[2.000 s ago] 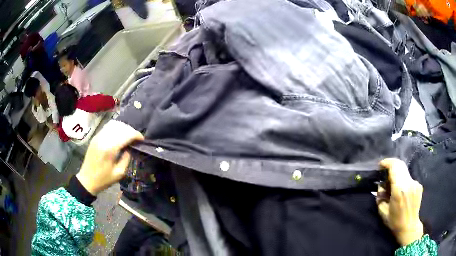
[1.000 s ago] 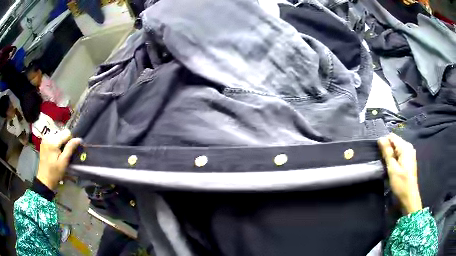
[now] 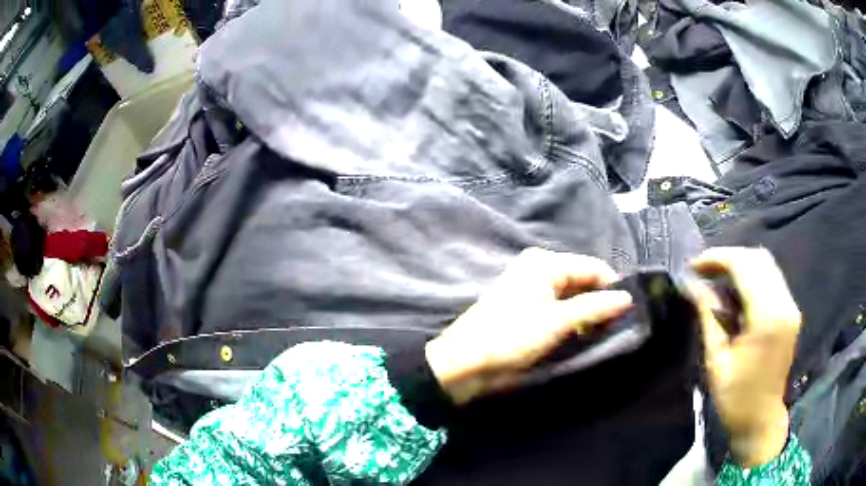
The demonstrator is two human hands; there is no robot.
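Observation:
A faded black-grey denim jacket (image 3: 408, 228) lies spread in front of me. Its dark button placket (image 3: 285, 344) runs along the near edge, with small brass-coloured buttons at the left. My left hand (image 3: 532, 323) is at the right part of this edge, its thumb and fingers around a bunched dark corner (image 3: 655, 304). My right hand (image 3: 745, 332) pinches the same corner from the right, with fingers bent. The corner is blurred. I cannot tell whether a tool is in my right palm.
More dark and grey garments (image 3: 798, 218) are heaped at the right and behind. A large pale bin (image 3: 123, 142) stands at the upper left. A person in red and white (image 3: 71, 275) is at the left, beside the grey floor.
My left hand has let go of the left end of the placket and moved right, close to my right hand. The placket is no longer stretched, and its right end is bunched up.

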